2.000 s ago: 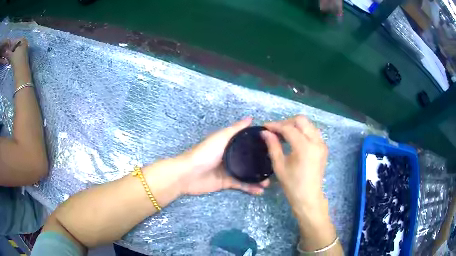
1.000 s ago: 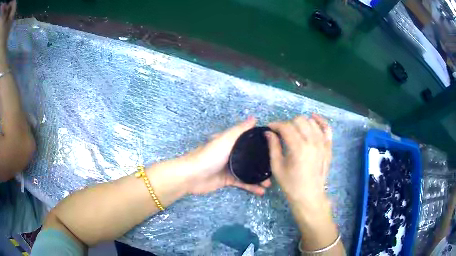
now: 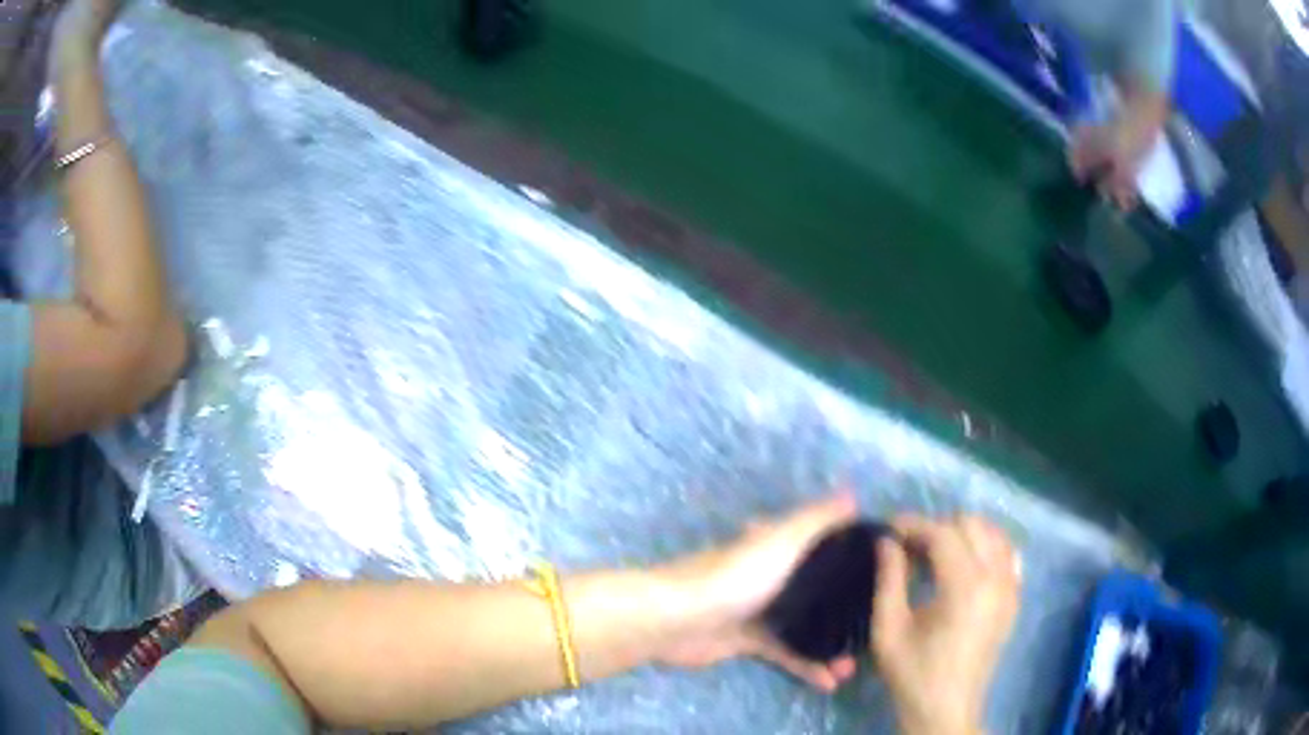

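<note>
A round black housing (image 3: 830,592) is held in front of me, low and right of centre; the picture is blurred. My left hand (image 3: 754,596) grips it from the left, thumb at the top and fingers below. My right hand (image 3: 948,610) is at its right edge, with thumb and fingers touching the rim. Whether a small part is pinched in the right fingers cannot be told. Both hands are above the bubble-wrapped worktop (image 3: 474,373).
The blue bin (image 3: 1213,646) with dark parts is at the lower right, cut off. Beyond the worktop runs a green belt (image 3: 804,216) with black units (image 3: 1077,284). Another person's arm (image 3: 108,244) is at the left. A person's hand (image 3: 1124,141) is across the belt.
The view has turned and shifted, so my hands, the housing and the bin appear lower. A hand has appeared across the belt. My grip on the housing looks unchanged.
</note>
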